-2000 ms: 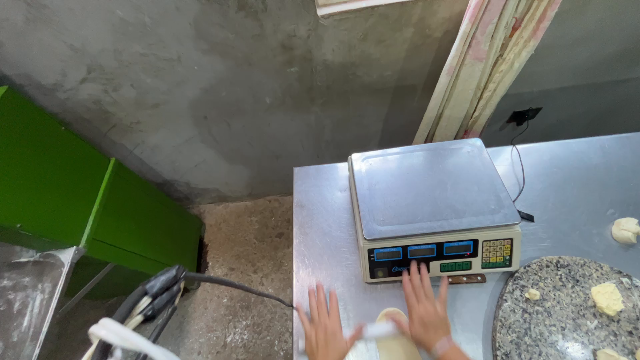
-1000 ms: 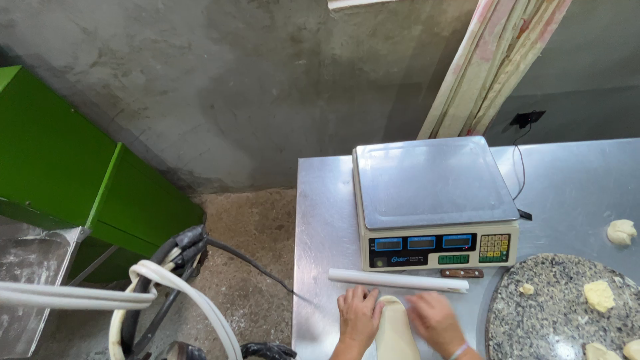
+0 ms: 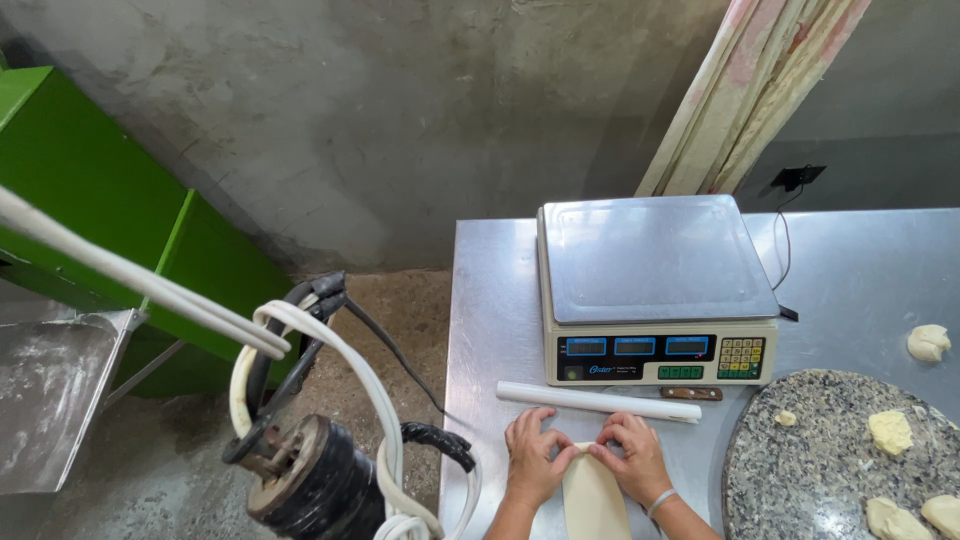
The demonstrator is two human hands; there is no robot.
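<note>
A long flat strip of pale dough (image 3: pixel 595 499) lies on the steel table, running out of view at the bottom. My left hand (image 3: pixel 534 459) pinches the left corner of its far end between thumb and fingers. At the right corner, my right hand (image 3: pixel 632 456), with a band on its wrist, pinches the dough the same way. The far edge looks slightly folded. Just beyond both hands lies a white plastic tube (image 3: pixel 598 401), touched by neither hand. Behind it is a knife with a wooden handle (image 3: pixel 691 393), its blade partly hidden by the tube.
An Oster digital scale (image 3: pixel 660 262) stands beyond the tube on the steel table (image 3: pixel 480 300). At right, a round granite slab (image 3: pixel 795 480) holds several pale lumps; another dough lump (image 3: pixel 928 343) lies behind it. Cables and a black cylindrical device (image 3: pixel 322 480) fill the lower left, before a green machine (image 3: pixel 217 277).
Two seconds ago both hands were spread open over the white tube and dough. The tube then lay beyond them, and now both hands grip the strip's far end. The view has shifted.
</note>
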